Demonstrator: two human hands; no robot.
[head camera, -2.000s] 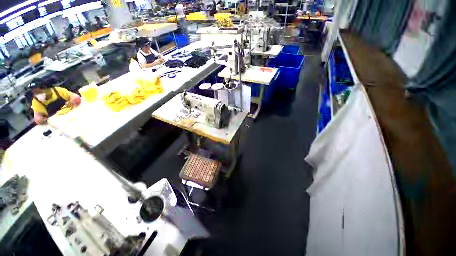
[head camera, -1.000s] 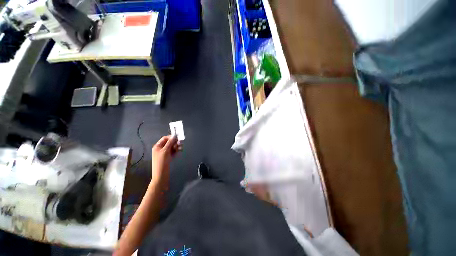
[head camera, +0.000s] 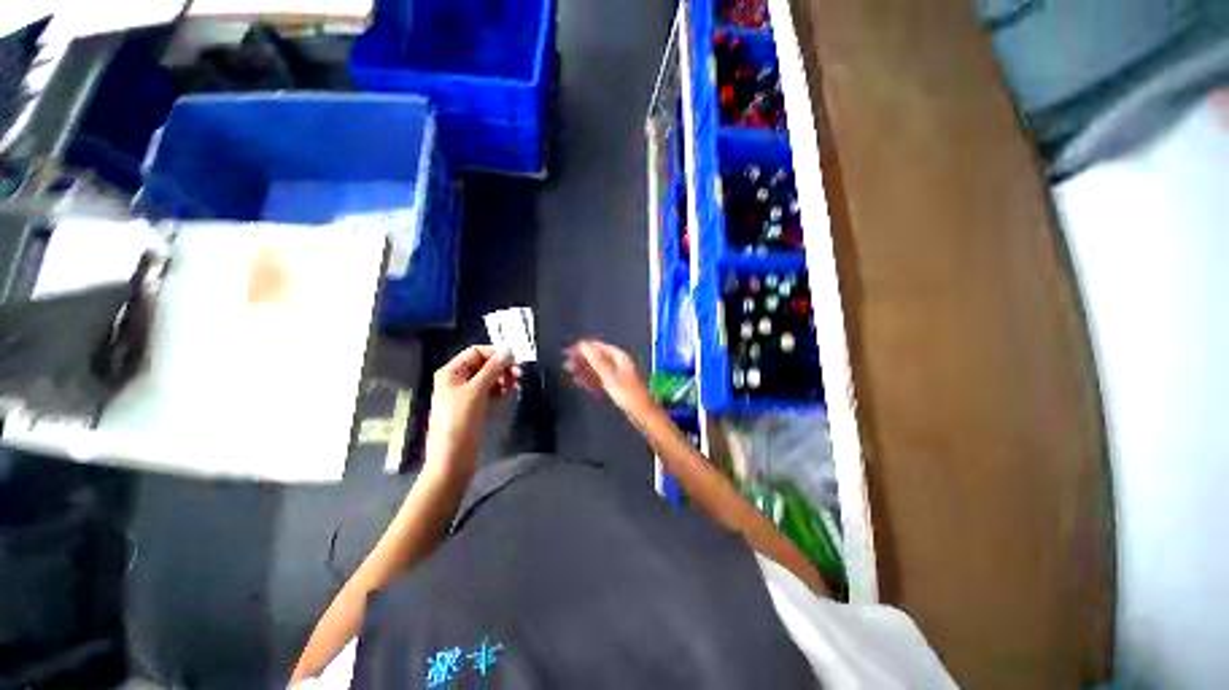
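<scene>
My left hand (head camera: 475, 375) holds small white label pieces (head camera: 512, 333) between thumb and fingers, out in front of my dark apron. The pieces look fanned, perhaps two, with faint dark marks. My right hand (head camera: 605, 372) is raised just right of the pieces and does not touch them. Its fingers are slightly bent and blurred, and nothing shows in them.
A white sewing table (head camera: 283, 364) stands at left, with blue bins (head camera: 290, 155) behind it. On the right is a shelf with blue trays (head camera: 762, 270) of spools or caps, under a brown ledge (head camera: 957, 337). Dark floor (head camera: 593, 175) runs between.
I have moved forward along the aisle, past the cloth-draped part of the shelf. My right hand has come up beside my left, which still holds the label pieces.
</scene>
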